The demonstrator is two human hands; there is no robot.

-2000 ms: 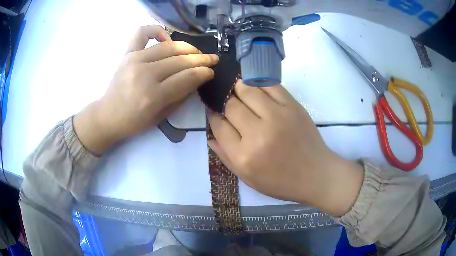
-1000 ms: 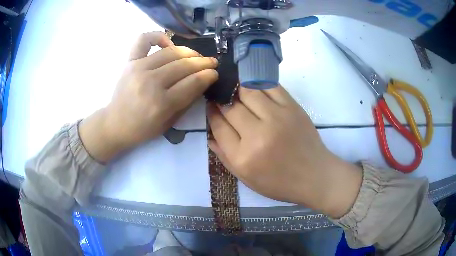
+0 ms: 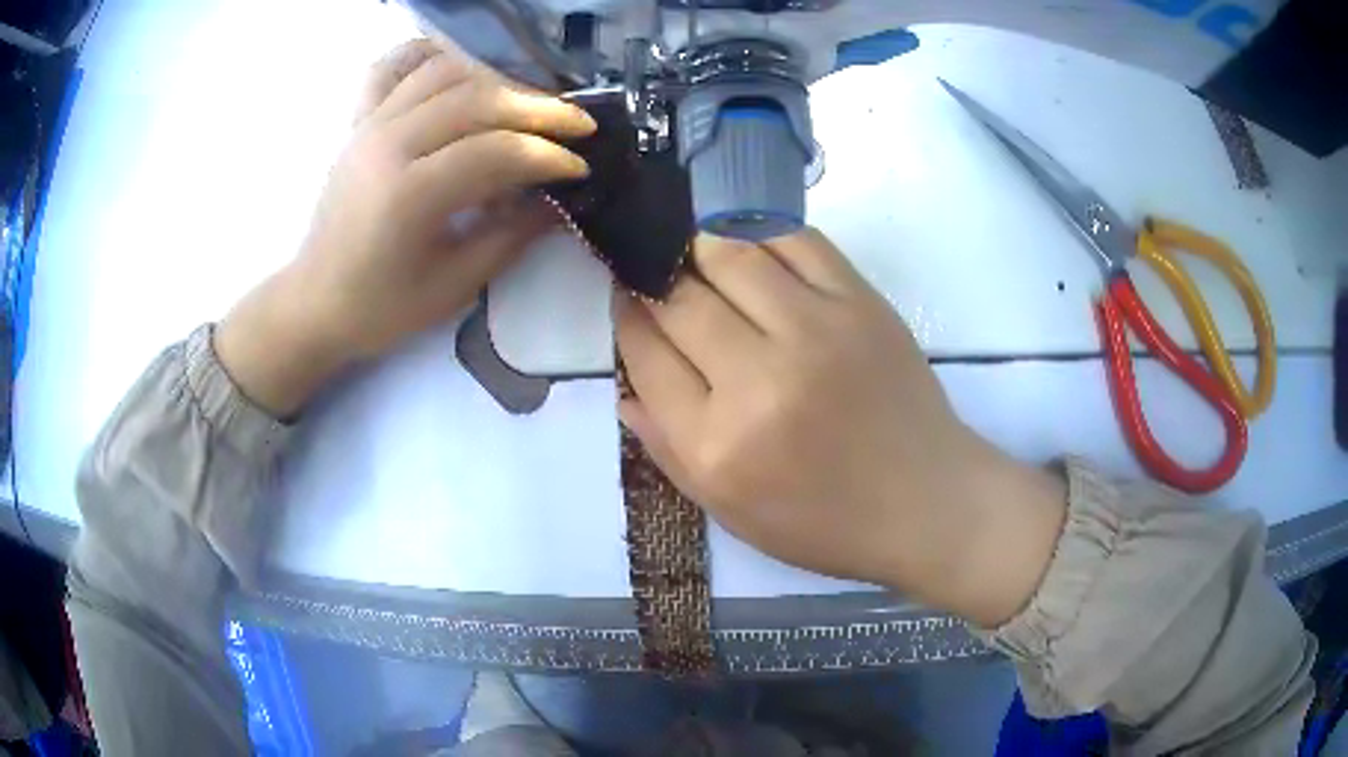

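The black-faced piece (image 3: 636,207) lies under the presser foot (image 3: 646,111), its pointed end towards me, with a thin plaid edge. The narrow plaid strip (image 3: 668,547) runs from beneath it down over the table's front edge. My left hand (image 3: 429,207) lies on the black piece's left part, fingertips left of the foot. My right hand (image 3: 813,399) is at the pointed end, its fingers holding the strip and the piece's edge below the ribbed grey-blue knob (image 3: 750,170). Its fingertips are partly hidden.
Scissors (image 3: 1101,222) with red and yellow-orange handles lie open-handled on the right of the white table (image 3: 946,488). A small plaid scrap (image 3: 1239,145) is at upper right. A measuring scale (image 3: 518,636) runs along the front edge. Blue plastic (image 3: 263,688) shows below.
The black piece has turned, so its point and left edge show more. My left hand has shifted up and left. My right hand has barely moved. The view has shifted slightly.
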